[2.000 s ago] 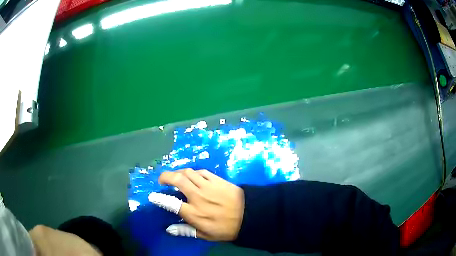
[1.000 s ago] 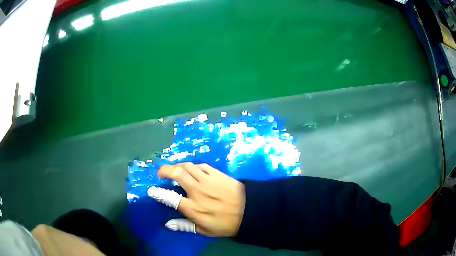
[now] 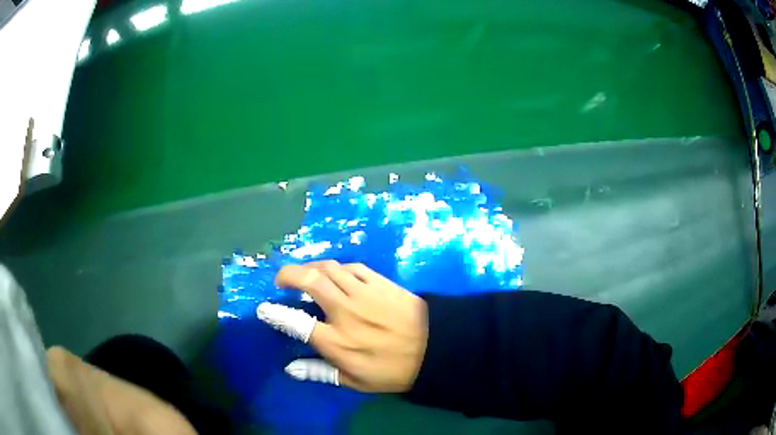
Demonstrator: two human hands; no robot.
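Note:
A loose pile of shiny blue film pieces [image 3: 366,225] lies on the grey-green mat strip, with strong white glare and small pale bits at its edges. My right hand [image 3: 362,327], in a dark sleeve, rests over the pile's near left part. Its fingers are apart, with white finger cots on the thumb and one finger; no held piece shows, though the undersides of the fingers are hidden. My left hand [image 3: 115,403] is blurred and cut off at the lower left, beside a grey sleeve; its fingers are out of view.
A glossy green bench surface [image 3: 408,93] lies beyond the mat strip [image 3: 630,229]. A white plate [image 3: 42,76] with a metal bit stands at the left edge. A red item [image 3: 710,382] shows at the lower right. A dark rounded shape [image 3: 140,365] is beside my left hand.
The view has shifted slightly, so the pile and my right hand sit a little higher and further right in the picture. My right hand stays over the same part of the pile.

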